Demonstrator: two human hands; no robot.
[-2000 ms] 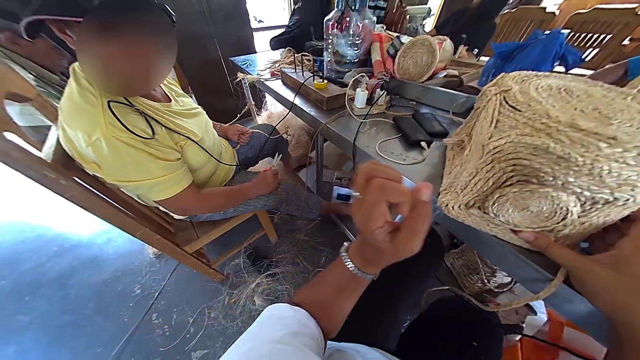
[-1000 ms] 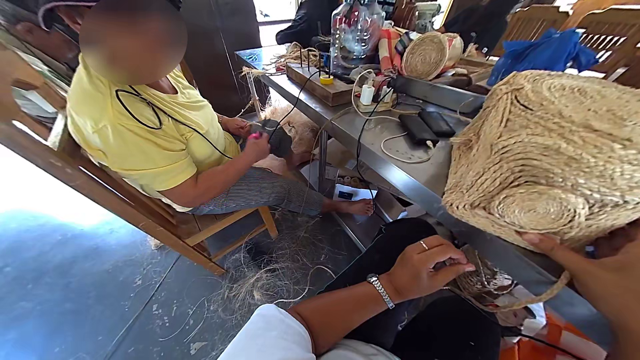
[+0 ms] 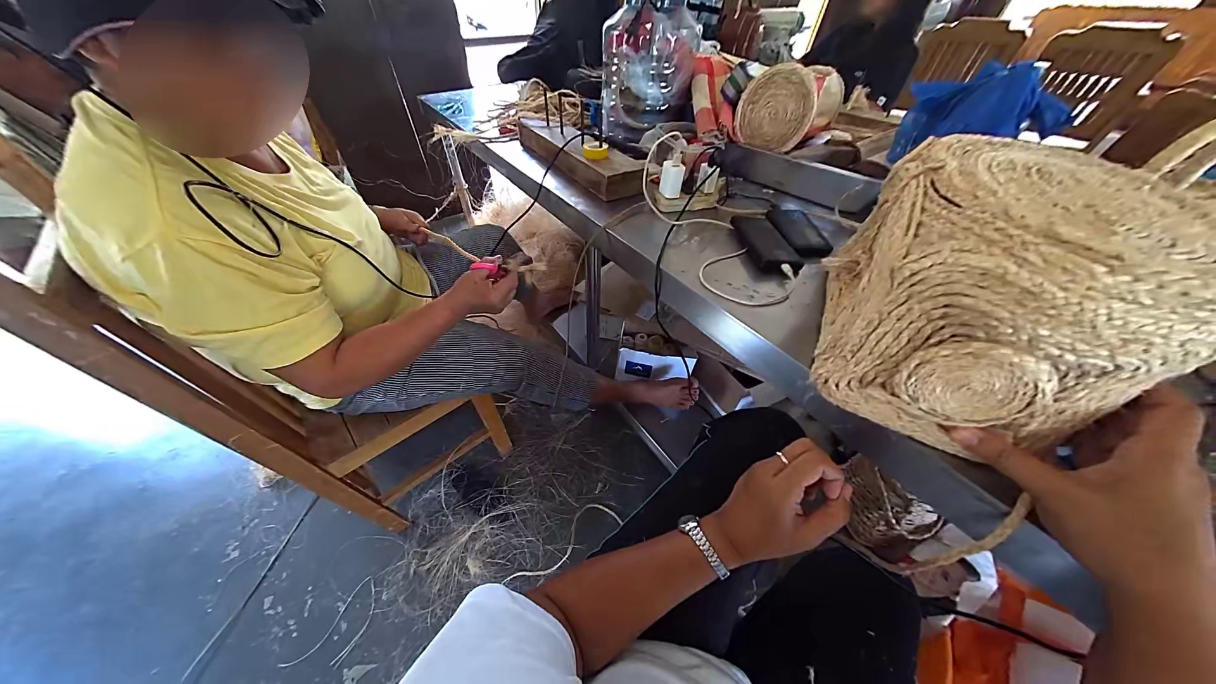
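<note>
A bag of braided natural-fibre rope (image 3: pixel 1026 275), with coiled spirals on its faces, is at the right over the table edge. My right hand (image 3: pixel 1111 475) is shut on its lower edge, thumb on the near face, the other fingers partly hidden. From beside that hand a braided rope (image 3: pixel 978 549) curves down and left. My left hand (image 3: pixel 793 499), with a ring and a metal watch, is above my lap, its thumb and fingertips together. Whether a thin strand lies between those fingertips cannot be made out.
A metal-topped table (image 3: pixel 703 266) holds dark power banks (image 3: pixel 766 242), cables, a wooden block (image 3: pixel 579 157), a large clear bottle (image 3: pixel 646 76) and a round woven piece (image 3: pixel 776 106). At the left a seated person holds pink-handled scissors (image 3: pixel 486 268) and a cord. Loose fibres (image 3: pixel 503 532) litter the floor.
My left hand has come down from in front of the table edge to above my lap. The seated person now has the pink-handled scissors at a cord. My right hand stays at the bag.
</note>
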